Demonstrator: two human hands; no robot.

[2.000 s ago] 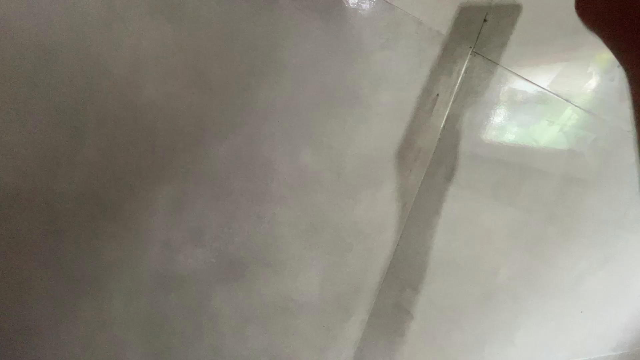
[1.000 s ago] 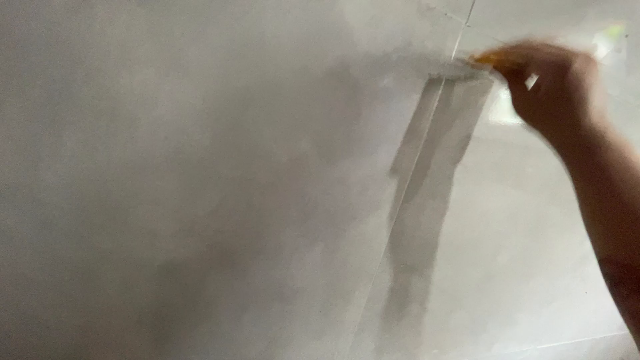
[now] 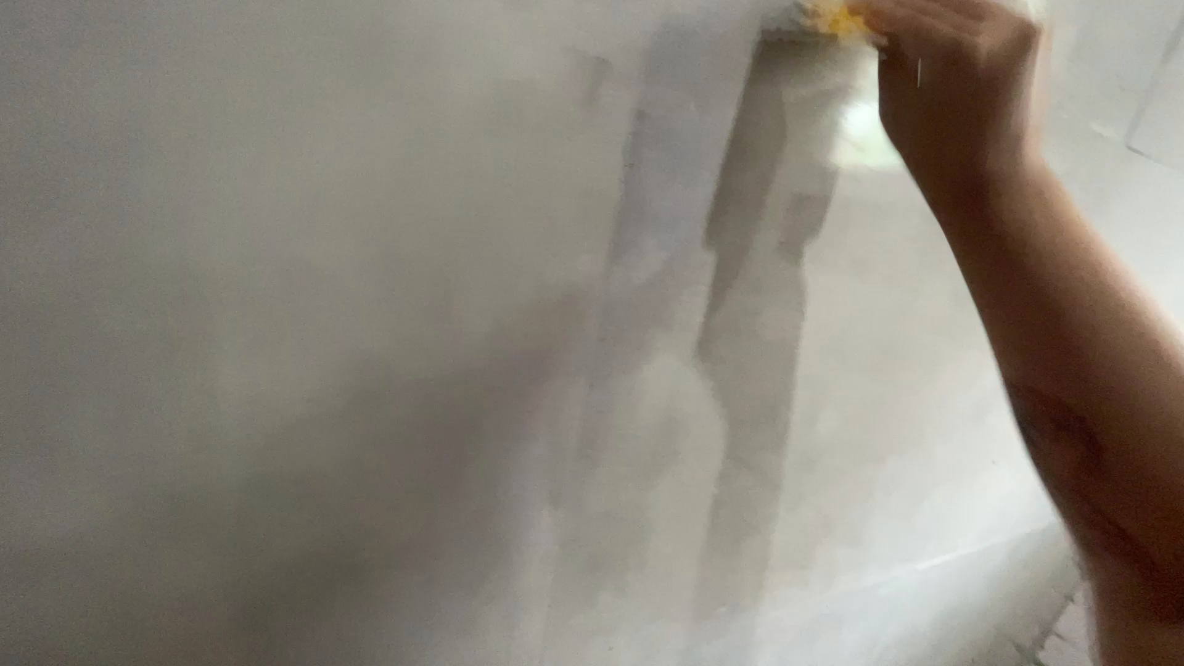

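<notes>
In the head view my right hand [image 3: 967, 69] is closed on a blurred orange-yellow hand tool [image 3: 837, 18] at the top edge. The tool's grey far side lies at the upper end of a darker grey, damp-looking band [image 3: 754, 388]. This band, with uneven edges, runs down a smooth pale grey tiled surface [image 3: 888, 370]. Blur hides the tool's exact kind and whether it touches the surface. My bare forearm reaches in from the lower right. My left hand is out of view.
A bright greenish reflection [image 3: 868, 134] lies beside my wrist. Thin joint lines cross the surface at the lower right [image 3: 943, 560] and upper right [image 3: 1142, 102]. A rough-looking strip [image 3: 1059, 629] shows at the bottom right, partly behind my arm. Soft shadow covers the left side.
My right hand, not visible two seconds ago, came into view with the orange tool. The darker band's upper outline has changed; the joint line seen along it before is no longer distinct.
</notes>
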